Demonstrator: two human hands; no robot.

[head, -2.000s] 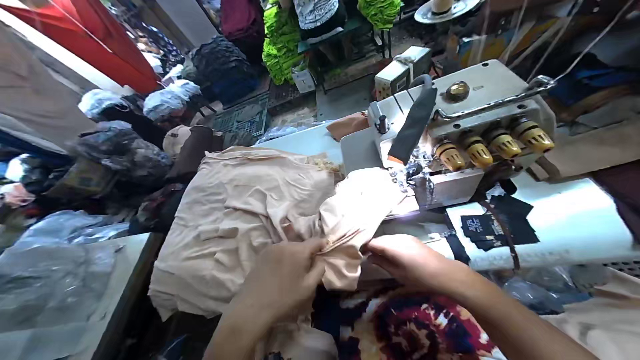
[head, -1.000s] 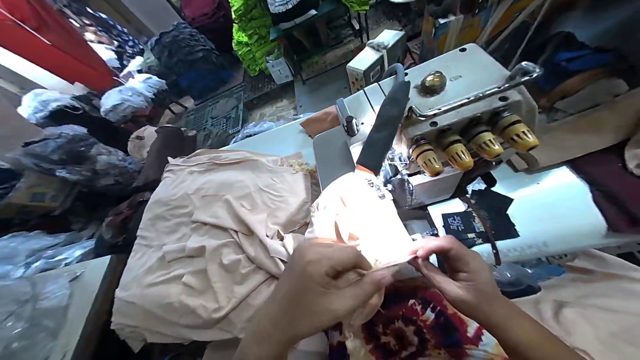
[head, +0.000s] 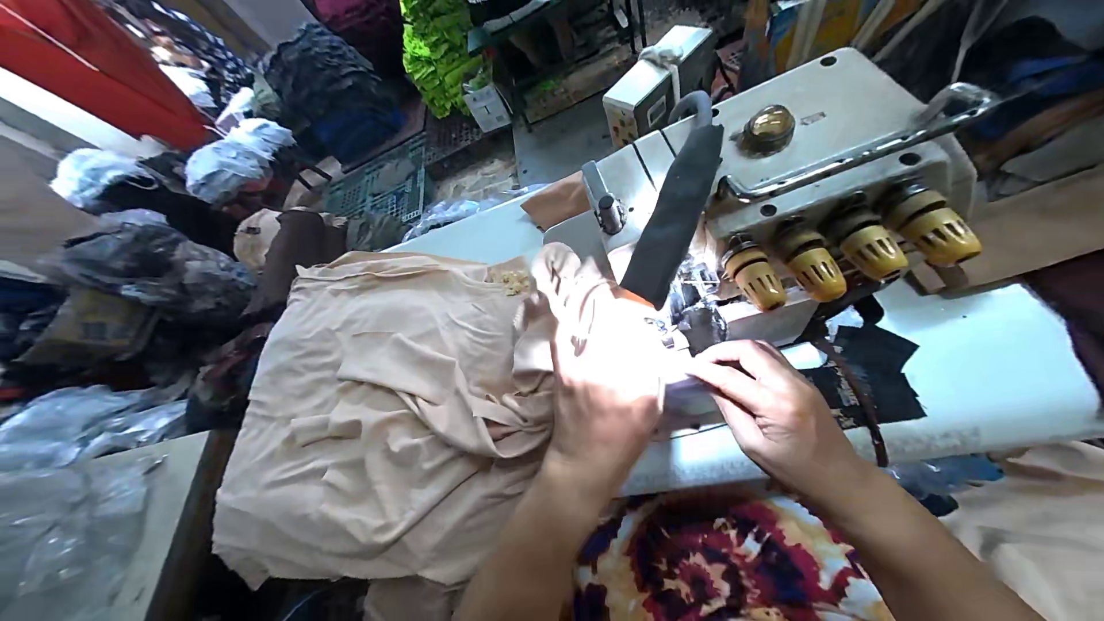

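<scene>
An overlock sewing machine [head: 828, 121] with several yellow tension knobs stands at the right, its lamp glaring over the needle area. My left hand [head: 604, 388] lies on beige fabric [head: 388, 397] just left of the presser foot, its fingers washed out by the light. At the front of the needle area, my right hand [head: 768, 397] pinches the fabric's edge between thumb and fingers. The rest of the fabric spreads in folds over the left of the white machine table [head: 992, 354]. Glare hides the exact place of the edge at the needle.
A black fabric scrap [head: 875, 371] lies on the table right of my right hand. A side table [head: 164, 517] with clear plastic stands at the lower left. Stuffed bags [head: 155, 259] and a green crate [head: 379, 185] are behind. More beige fabric [head: 1035, 517] is at the lower right.
My left hand has moved forward from the table's front edge onto the fabric by the presser foot. My right hand has also moved forward, to the needle area.
</scene>
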